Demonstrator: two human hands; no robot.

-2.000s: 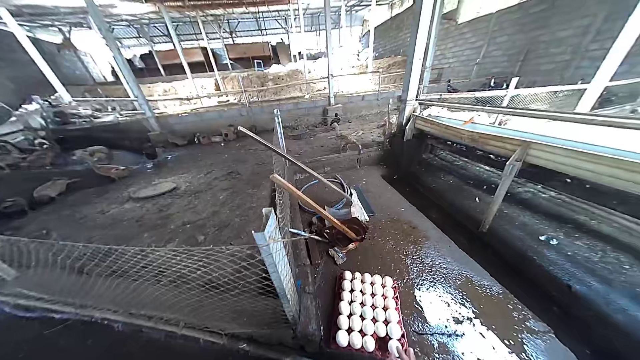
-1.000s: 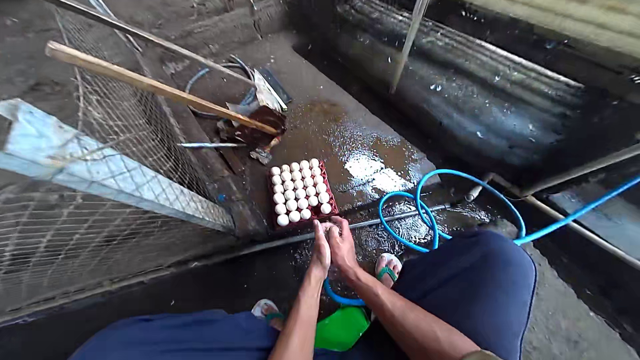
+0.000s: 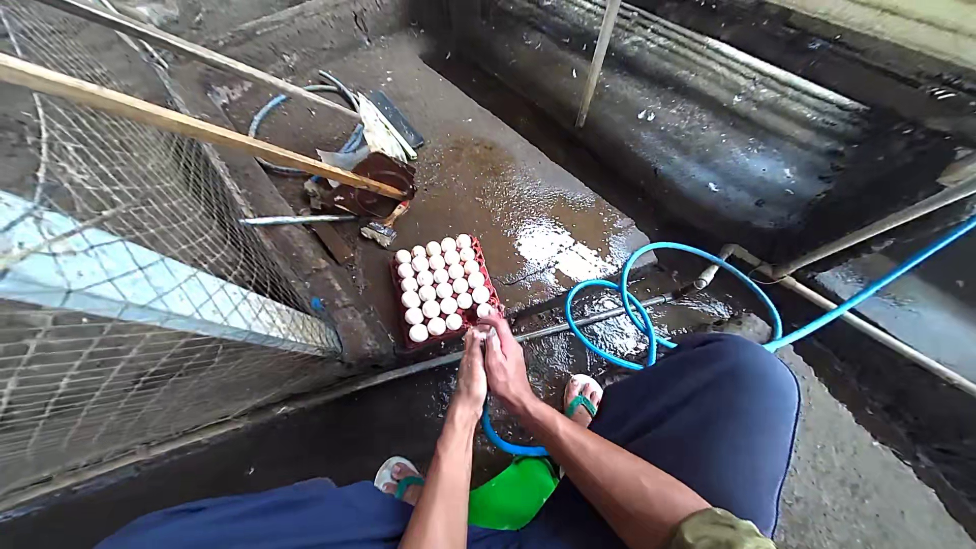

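Note:
My left hand (image 3: 472,371) and my right hand (image 3: 505,364) are close together, palms facing, at the near right corner of a red egg tray (image 3: 488,268). White eggs (image 3: 436,293) stand in rows in the tray on the wet ground. Something pale shows between my fingertips; it may be an egg, but the fingers hide most of it. A green plastic container (image 3: 512,496) is below my forearms, between my legs, partly covered by them. Part of a blue hose (image 3: 511,446) passes behind my right wrist.
More blue hose (image 3: 633,305) loops at the right beside a pipe (image 3: 862,316). Wooden handles (image 3: 198,131) lean over a netting fence (image 3: 206,191) at the left. A hammer (image 3: 385,225) and a coiled grey hose (image 3: 263,126) lie beyond the tray. Corrugated sheeting (image 3: 686,114) lines the right side.
Two seconds ago the view looked out over the pens, with one hand partly visible at the tray; it has since tilted down. Both hands have stayed together by the tray since one second ago.

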